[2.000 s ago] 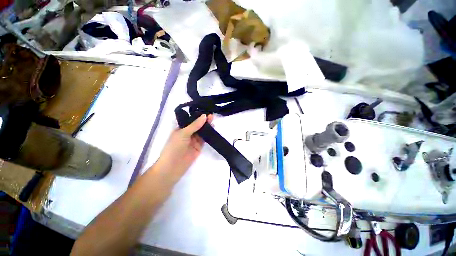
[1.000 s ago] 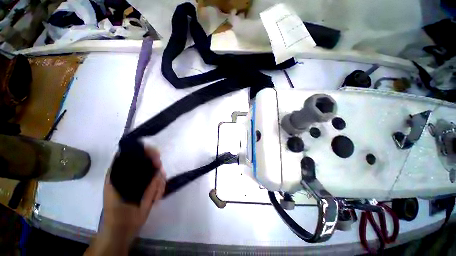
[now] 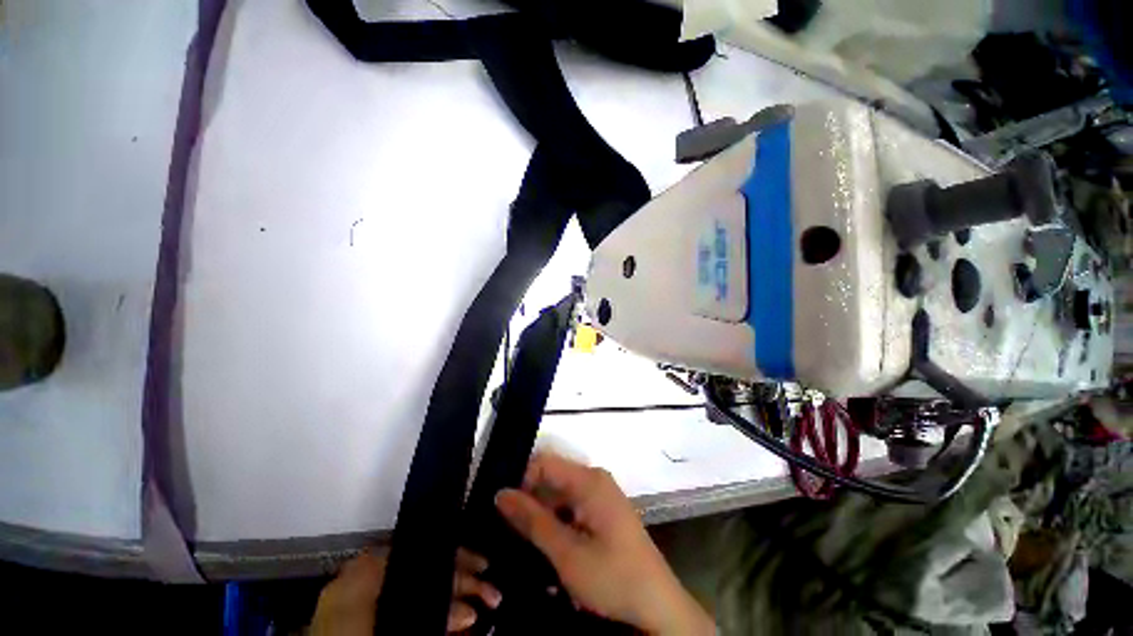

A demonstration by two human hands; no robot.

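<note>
A long black fabric strip (image 3: 462, 373) runs from behind the machine head down over the table's front edge. A second length of it runs from the needle area (image 3: 579, 304) toward my hands. My right hand (image 3: 590, 534) pinches this length near the table edge. My left hand (image 3: 352, 594), at the bottom and partly behind the strip, has its fingers around the black fabric. The white sewing machine head (image 3: 696, 249) with a blue stripe stands right of the strip. The presser foot is mostly hidden by the head.
A purple-grey strip (image 3: 168, 286) crosses the table at left. The bottle's end (image 3: 27, 332) shows at the left edge. Red scissor handles (image 3: 823, 447) lie below the machine head. Crumpled fabric (image 3: 919, 559) is at lower right, with a white paper at the top.
The view has turned and come closer to the machine head. My left hand has moved down to the table edge with the strip. My right hand has come into view, gripping the strip.
</note>
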